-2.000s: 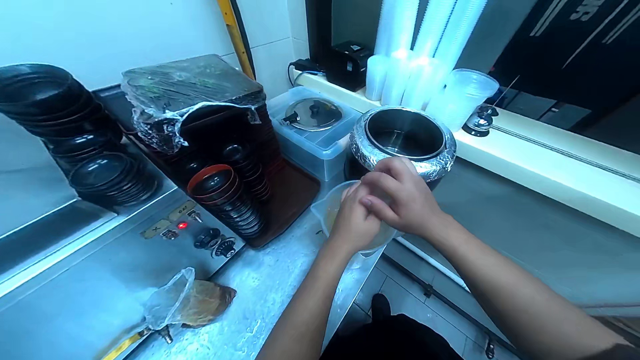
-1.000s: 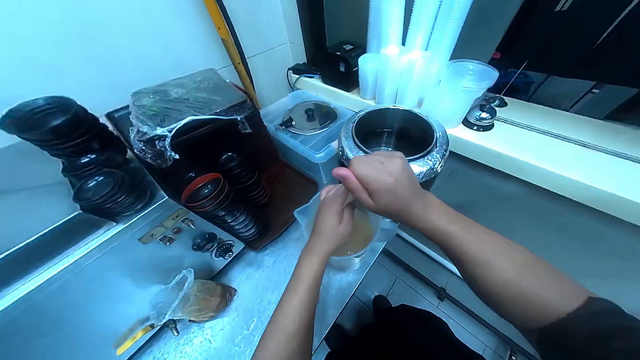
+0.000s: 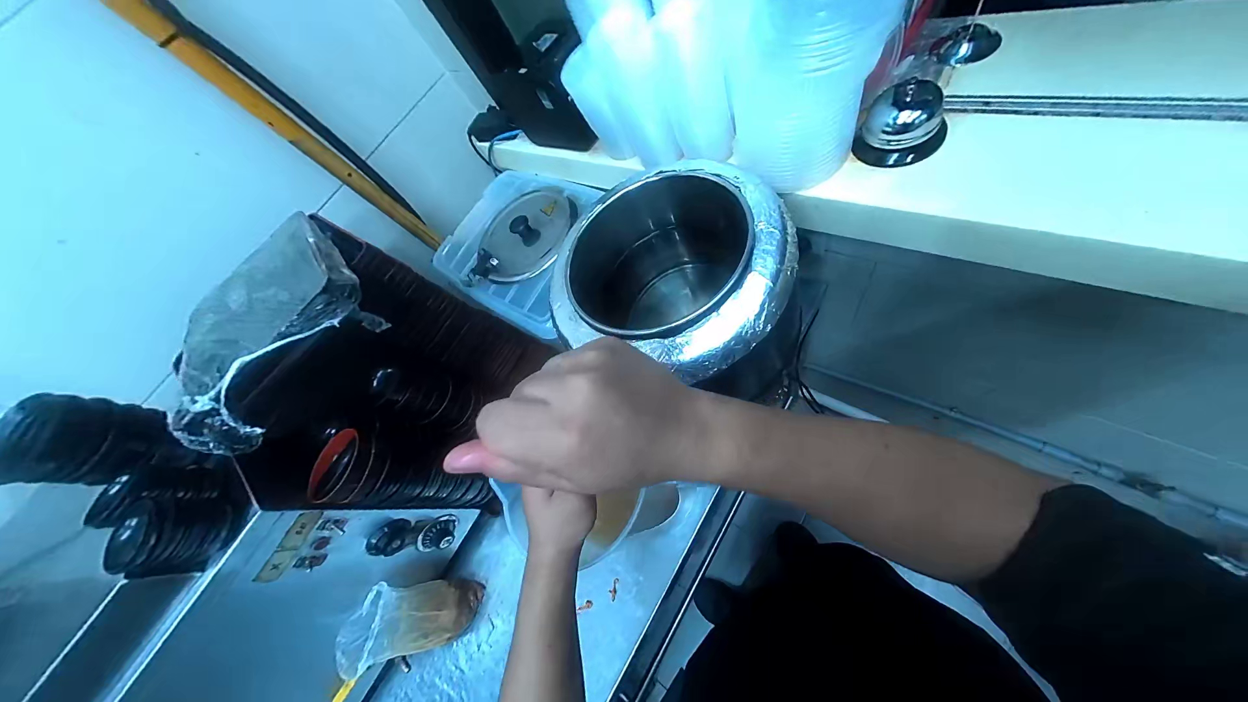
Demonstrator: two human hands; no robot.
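Observation:
My right hand (image 3: 595, 419) is closed and lies over my left hand (image 3: 559, 517), which is mostly hidden beneath it. Whatever is between the two hands cannot be seen. Both hands are above a translucent plastic container (image 3: 609, 526) with brownish contents, on the metal counter (image 3: 546, 643). Just beyond the hands stands a round pot (image 3: 673, 263), its rim wrapped in foil and its steel inside visible. A clear plastic bag (image 3: 414, 619) with something brown in it lies on the counter, left of the container.
Stacked black bowls (image 3: 166, 526) and a plastic-wrapped block (image 3: 268, 292) are at left. Behind stand a blue-tinted plastic tub (image 3: 458, 234) holding a metal lid (image 3: 526, 234), stacked plastic cups (image 3: 799, 88) and a call bell (image 3: 902, 122) on a ledge. Control knobs (image 3: 414, 534) face the counter.
The view has moved closer and tilted. The right hand, earlier with its fingers at the left hand, now covers most of it from above. Both hands remain over the plastic container.

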